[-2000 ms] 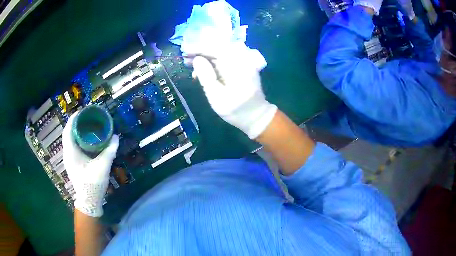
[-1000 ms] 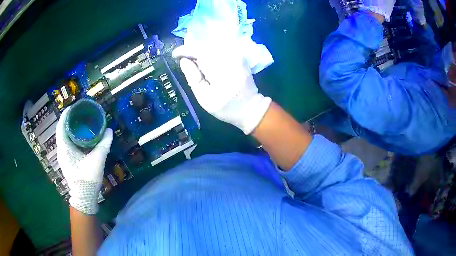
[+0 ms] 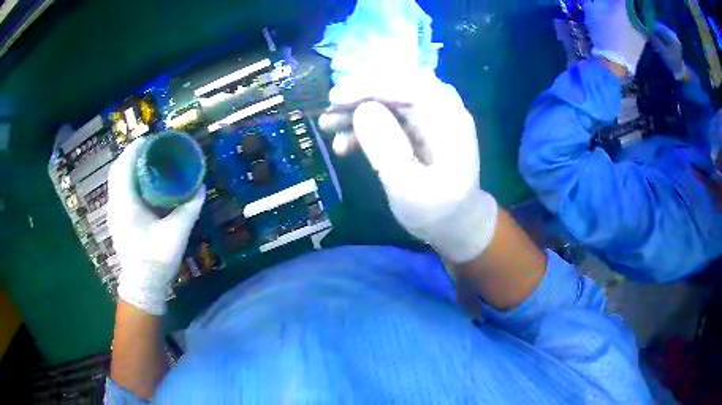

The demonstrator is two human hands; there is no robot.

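My left hand, in a white knit glove, holds the round greenish jar upright over the left part of the circuit board. Bluish liquid shows inside the jar. My right hand, also gloved, is raised right of the board with fingers curled. A thin dark stick, likely the brush, lies across its fingers; its tip is not clear. The board has silver-white bars, yellow parts and a blue sheen around dark round parts.
A brightly lit crumpled cloth or paper lies beyond my right hand on the green mat. At right a person in a blue smock and white gloves works at another board. A pale strip edges my board.
My right hand has moved right, nearer my body, and looks larger. My left hand and the jar sit slightly further right and up in view, as does the board. The other person's hands have moved.
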